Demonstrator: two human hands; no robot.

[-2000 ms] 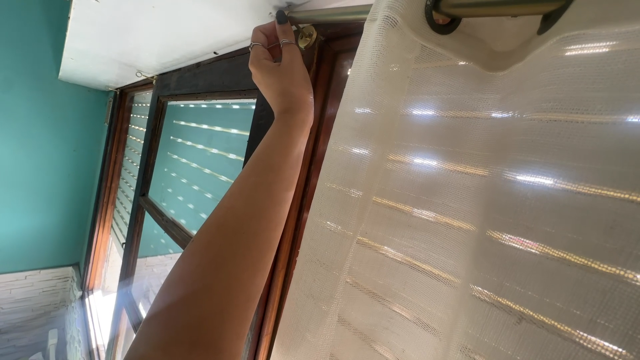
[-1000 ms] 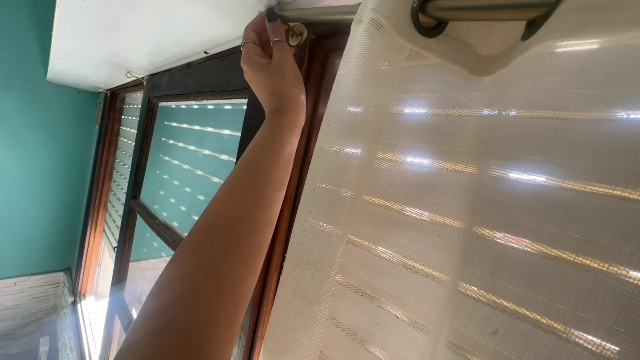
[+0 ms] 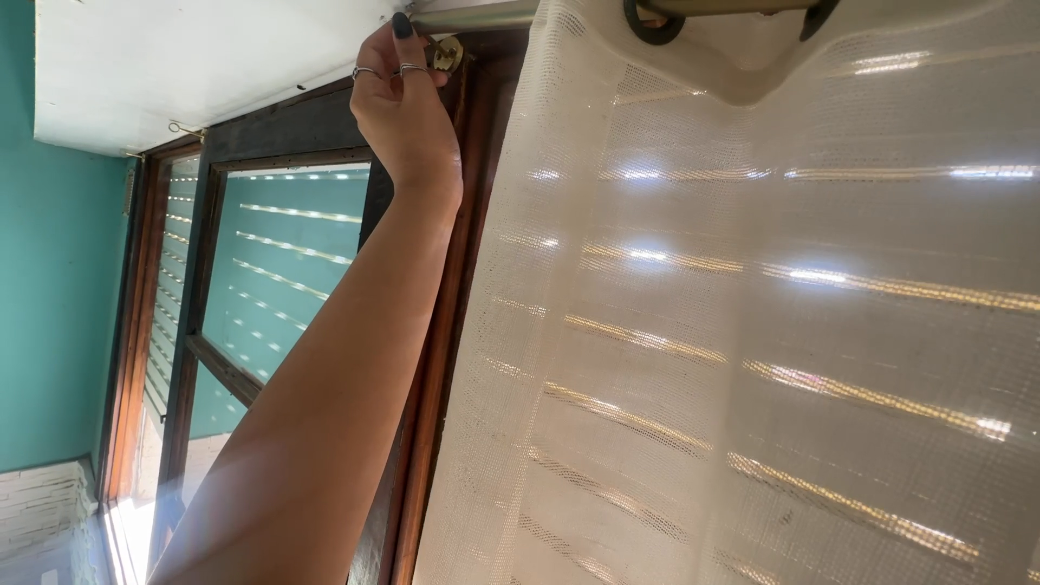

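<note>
My left hand [image 3: 406, 106], with rings and dark nail polish, is raised at the top centre. Its fingers are closed at the left end of a metal curtain rod [image 3: 487, 16]; the exact grip is partly hidden. Just beside the fingers, a round brass-coloured bracket [image 3: 448, 54] is fixed to the dark wooden frame. A sheer cream curtain [image 3: 650, 325] with dark eyelet rings [image 3: 655, 28] hangs from the rod on the right, and light stripes show through it. My right hand is out of view.
A white ceiling panel [image 3: 195, 65] is directly above and left of my hand. Behind my forearm stands a dark-framed glass window sash [image 3: 284, 268]. Small metal hooks [image 3: 185, 130] sit along the top, and a teal wall [image 3: 57, 301] is at the far left.
</note>
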